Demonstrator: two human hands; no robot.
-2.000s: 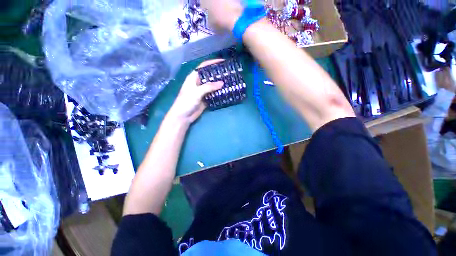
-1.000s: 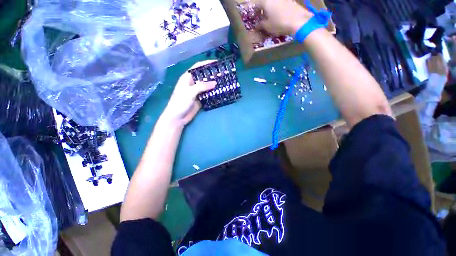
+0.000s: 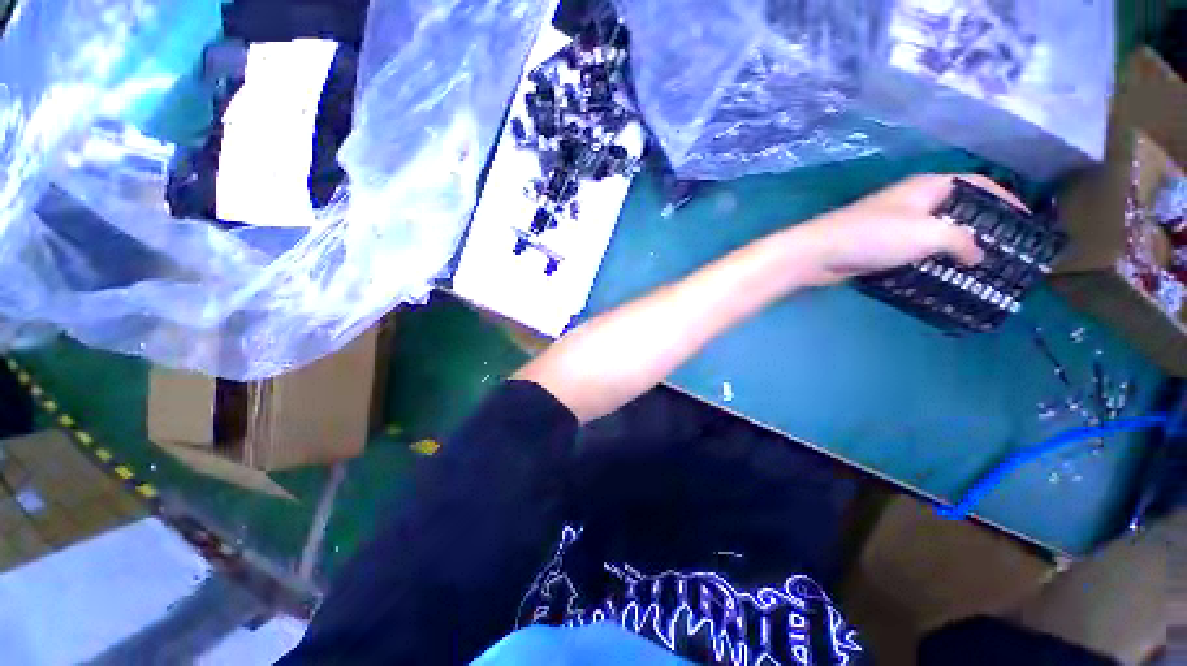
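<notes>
My left hand (image 3: 911,232) holds a black PCB panel (image 3: 976,271) above the green mat at the right, with its thumb on the face. The panel has rows of small white and silver marks. My right hand is out of the picture; only the blue coiled cord (image 3: 1041,455) shows at the right. A cardboard parts box (image 3: 1119,280) with red and white bits inside is cut off by the right edge. Small white and dark parts (image 3: 1087,397) lie loose on the mat near the cord.
Black assemblies (image 3: 573,143) lie on a white board (image 3: 573,280) left of my forearm. Clear plastic bags (image 3: 430,169) cover the upper left and top middle. A pale box (image 3: 1002,117) stands beyond the mat. An open carton (image 3: 313,410) is below the bench edge.
The view has swung left, so the bench things now sit further right in the picture. My right hand, which was in the parts box, has left the picture. My left hand still holds the panel.
</notes>
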